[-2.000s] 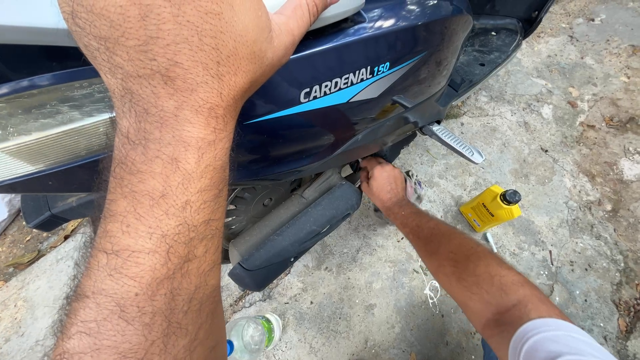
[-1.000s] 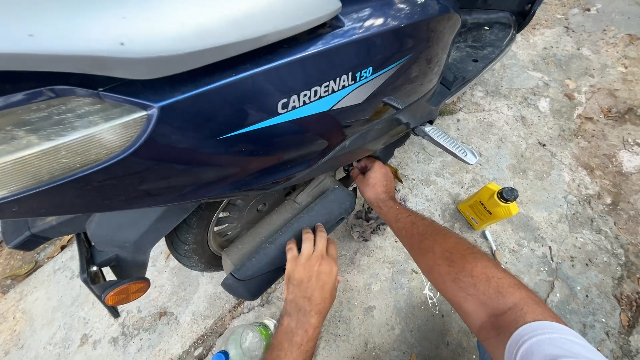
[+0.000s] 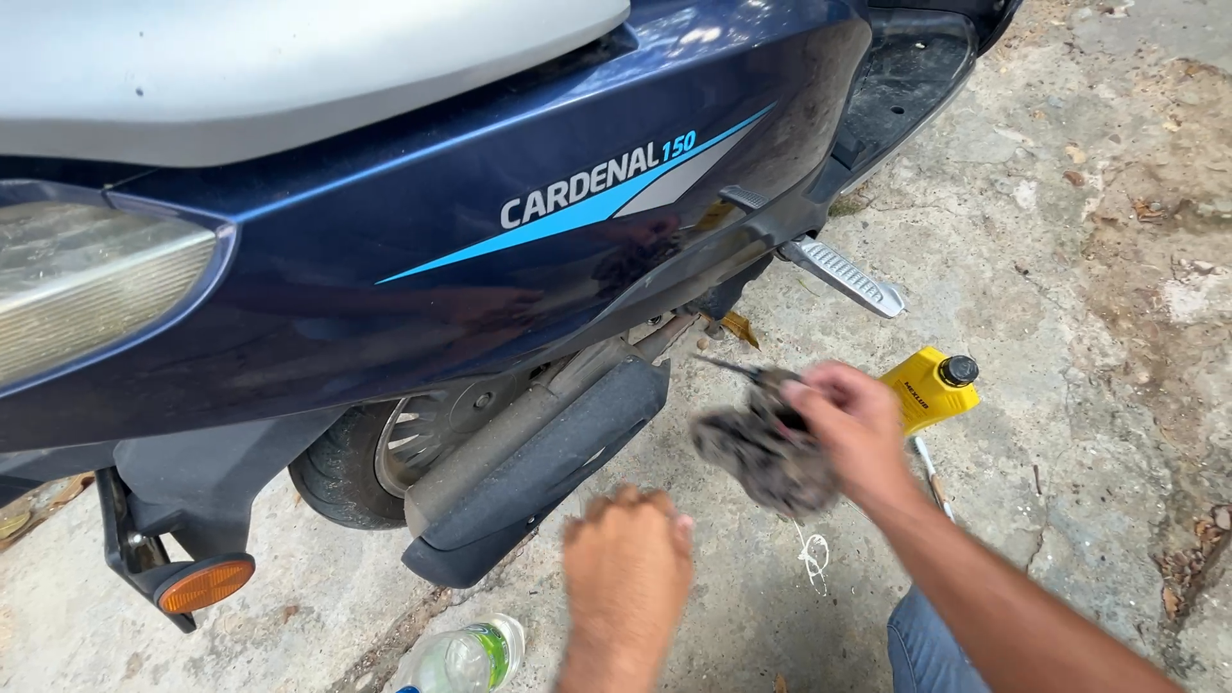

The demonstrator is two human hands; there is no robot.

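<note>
My right hand [image 3: 847,414], at right of centre, grips a dirty dark grey rag [image 3: 760,452] together with a thin dark rod-like thing [image 3: 724,365] that points left. Both are blurred. My left hand [image 3: 628,553] is lower centre with its fingers curled; whether anything is inside cannot be seen. It is just right of the black muffler cover [image 3: 549,472] and apart from it. Above is the dark blue side panel [image 3: 318,318] of a scooter, with its rear wheel [image 3: 366,462] partly hidden behind the exhaust.
A yellow oil bottle [image 3: 924,390] with a black cap stands behind my right hand, beside a thin white stick or brush [image 3: 932,476]. A clear plastic bottle [image 3: 467,659] lies at the bottom. The silver footrest [image 3: 849,277] juts out over the concrete. An orange reflector [image 3: 205,583] hangs lower left.
My right hand has moved away from under the side panel, out to the right, with the rag in it. My left hand, raised at first and later by the muffler, is now to the right of it.
</note>
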